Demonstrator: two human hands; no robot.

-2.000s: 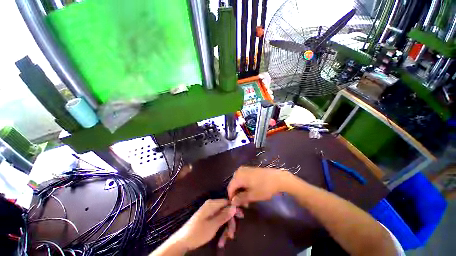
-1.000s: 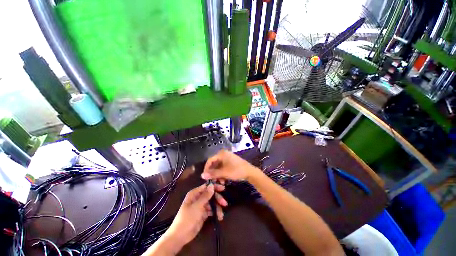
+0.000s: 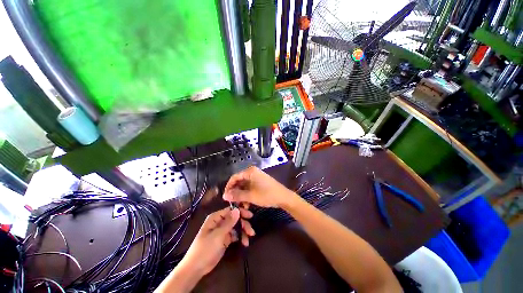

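Note:
My left hand (image 3: 213,237) is shut on a black cable (image 3: 246,269), which hangs down from it over the dark brown tabletop. My right hand (image 3: 251,189) is just above and touches the cable's end at the left fingertips; the tip itself is small and partly hidden by the fingers. A cable bundle (image 3: 287,210) lies right of the hands, its pale and coppery tips pointing right. A large pile of black cable loops (image 3: 135,246) lies at left.
The green press crossbeam (image 3: 195,123) and perforated plate (image 3: 157,176) stand behind the hands. Blue-handled nippers (image 3: 383,203) lie open at right. A white container (image 3: 430,272) and blue bin (image 3: 479,243) are at lower right; a fan (image 3: 358,55) stands behind.
Both hands have moved left and up from near the bundle's middle, uncovering more of the bundle's tips. The held cable now hangs visibly below my left hand.

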